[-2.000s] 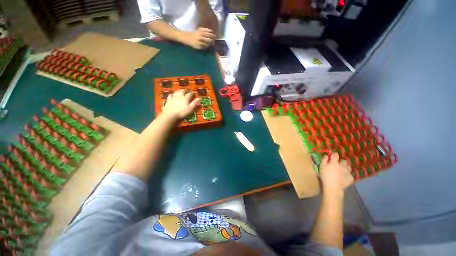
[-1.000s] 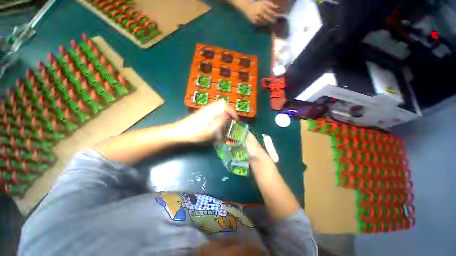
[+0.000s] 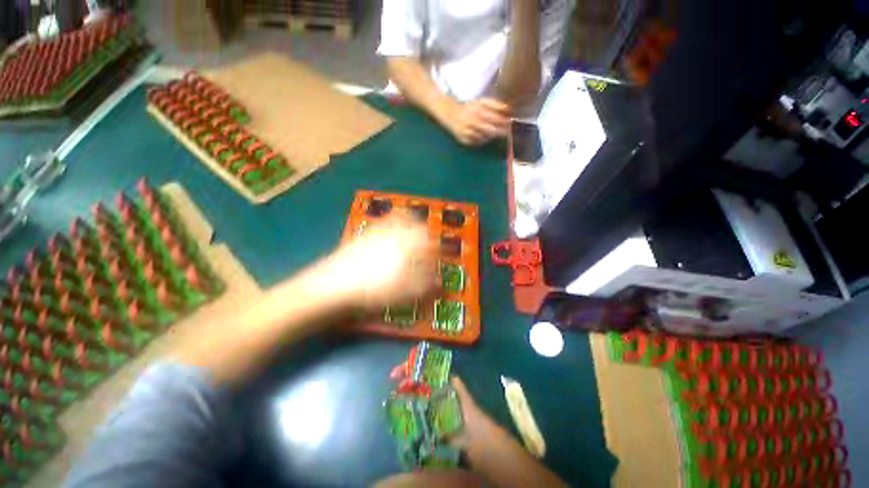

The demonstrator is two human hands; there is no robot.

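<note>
My left hand (image 3: 386,262), blurred, is over the orange-red fixture (image 3: 470,329) and covers its middle pockets. Whether it holds a thing is hidden. The far pockets look dark; pockets at the near right hold green boards. My right hand (image 3: 467,419), partly hidden, holds several green circuit boards (image 3: 419,410) with a red loop showing, just in front of the fixture's near edge.
Cardboard sheets with rows of red-looped boards lie at left (image 3: 95,305), far left-centre (image 3: 295,105) and right (image 3: 619,410). A pale strip (image 3: 522,415), white disc (image 3: 546,338), red bracket (image 3: 522,262) and white-and-black machine (image 3: 705,276) are at right. A person (image 3: 467,57) is across the bench.
My right hand first reached to the right-hand sheet, then came to the front of the fixture with boards. My left hand has moved from those boards forward over the fixture.
</note>
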